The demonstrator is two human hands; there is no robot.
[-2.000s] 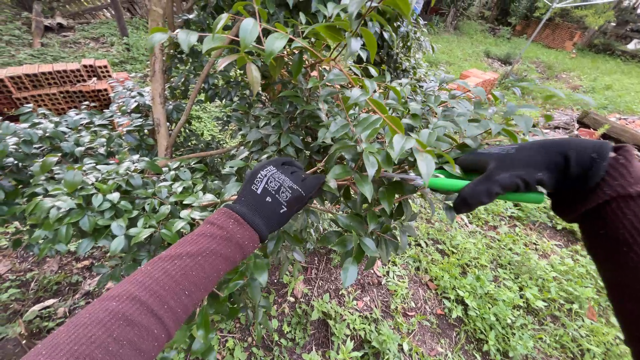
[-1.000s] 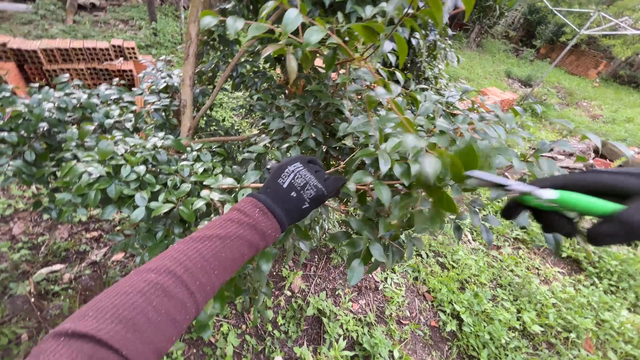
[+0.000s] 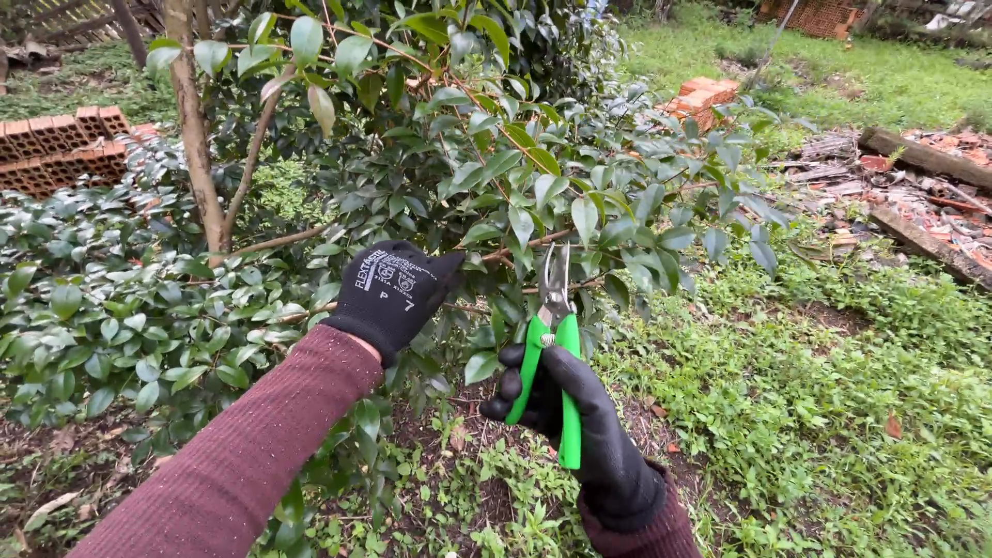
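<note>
My left hand [image 3: 399, 291], in a black coated work glove, is closed around a thin branch [image 3: 535, 242] of a leafy shrub [image 3: 434, 163]; its fingertips are partly hidden. To its right, my right hand [image 3: 577, 395], gloved in black as well, holds pruning shears [image 3: 554, 333] with green handles. The handles are spread, and the blades point up, slightly parted, just below the branch. Glossy green leaves hang around the blades. Whether the blades touch the branch I cannot tell.
A tree trunk [image 3: 198, 147] rises at the left, with stacked hollow bricks [image 3: 62, 151] behind it. More bricks [image 3: 701, 101] lie beyond the shrub. Rubble [image 3: 949, 209] and a wooden beam [image 3: 922, 159] are at the right. Low weeds [image 3: 814, 411] cover the ground.
My right hand has moved from the right edge toward the branch, and the shears now point up rather than left. My left hand remains at the branch.
</note>
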